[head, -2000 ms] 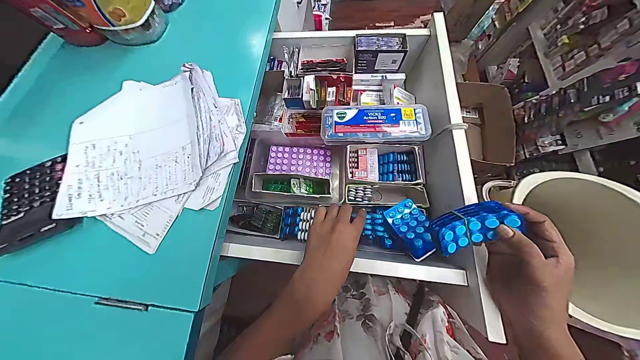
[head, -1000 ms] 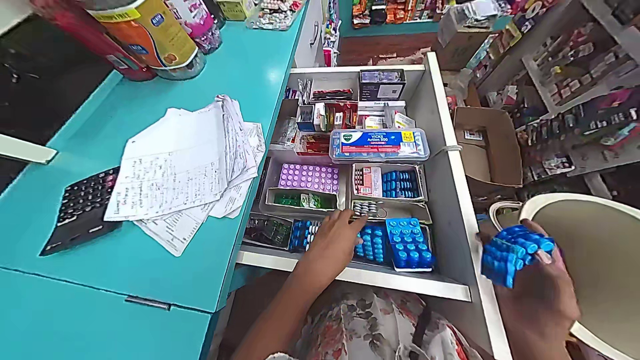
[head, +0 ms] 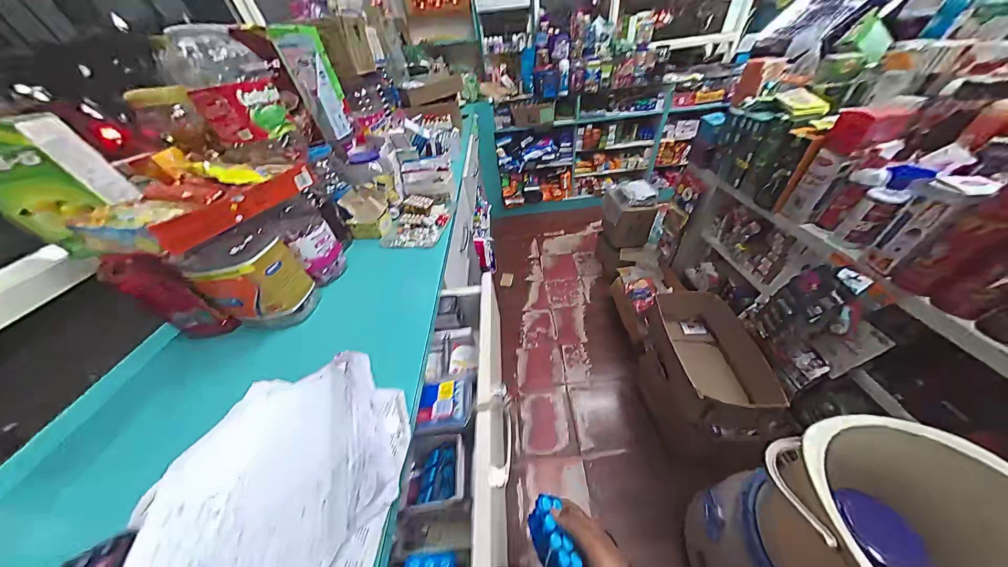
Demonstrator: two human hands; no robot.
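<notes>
At the bottom edge, right of the drawer front (head: 490, 346), my right hand (head: 589, 535) holds a bundle of blue blister packs (head: 551, 531). My left hand is out of view. The drawer stands partly pulled out below the teal counter (head: 374, 287). Inside it are a clear plastic box with a blue and yellow label (head: 445, 402), a tray of blue blister packs (head: 437, 472) and other small packs. Loose papers (head: 268, 465) lie on the counter, left of the drawer.
Plastic jars (head: 264, 283) and packaged goods crowd the counter's back left. On the right are an open cardboard box (head: 713, 358), a beige bucket (head: 906, 449) with something purple inside, and stocked shelves (head: 835, 236). A tiled floor (head: 559, 339) runs between.
The view has swung up towards the room. My left hand, over the drawer before, has left the view. The drawer shows less of its inside now. My right hand still holds blue blister packs.
</notes>
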